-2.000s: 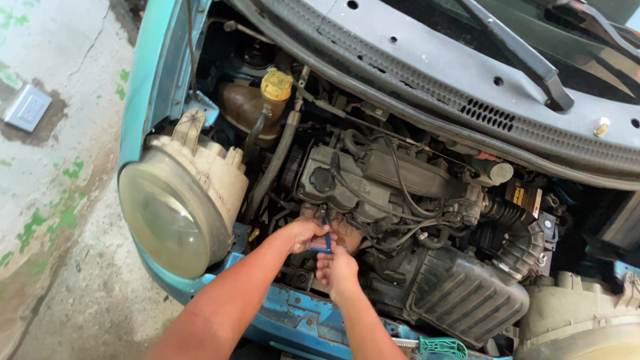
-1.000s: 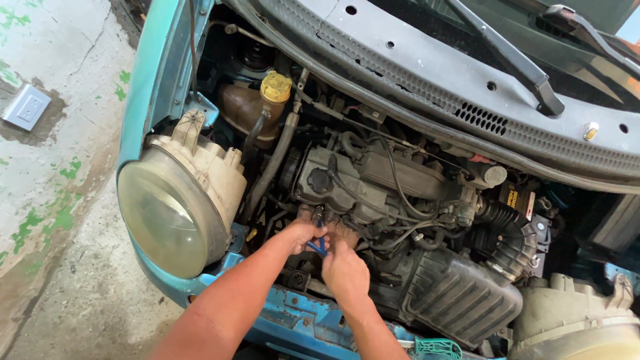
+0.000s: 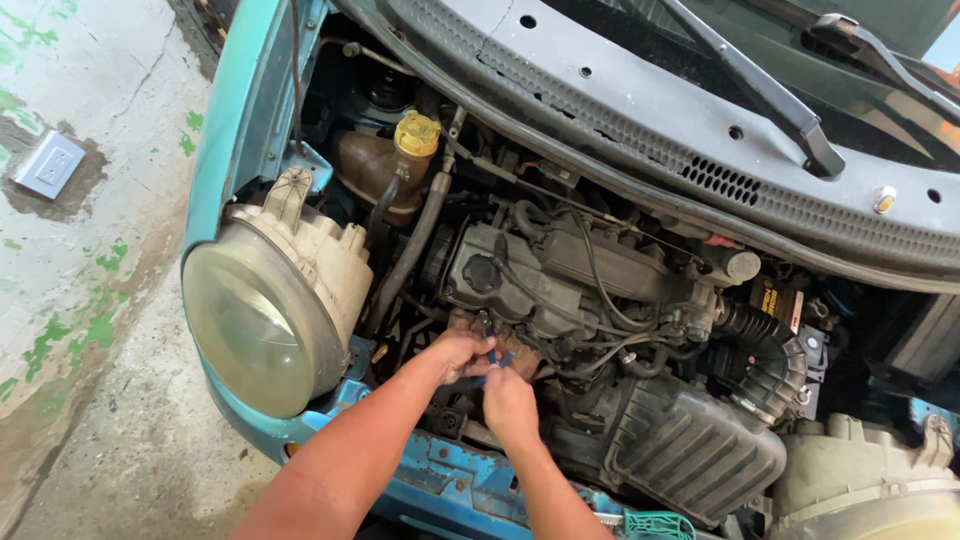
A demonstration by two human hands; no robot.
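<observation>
Both my hands are at the front of the car engine, just below the grey valve cover [image 3: 525, 277] with its black oil filler cap [image 3: 481, 272]. Blue-handled pliers [image 3: 492, 355] lie between them, jaws pointing up at the engine's front edge. My left hand [image 3: 457, 355] is at the pliers from the left, fingers bent around a handle. My right hand [image 3: 510, 401] is closed at the lower handle end. Behind the hands shows a rusty brown metal shield [image 3: 525, 358]. What the jaws touch is too small to tell.
A cloudy headlight [image 3: 247, 322] stands left of my arms, with a brown coolant tank [image 3: 375, 169] under a yellow cap [image 3: 417, 134] above it. A ribbed black air filter box [image 3: 694, 446] lies to the right. The teal front panel [image 3: 457, 472] runs beneath my forearms, near a green plastic object [image 3: 658, 525].
My hands remain at the same spot on the engine's front, while the blue handles between them have changed angle. My right hand has shifted slightly around the handles.
</observation>
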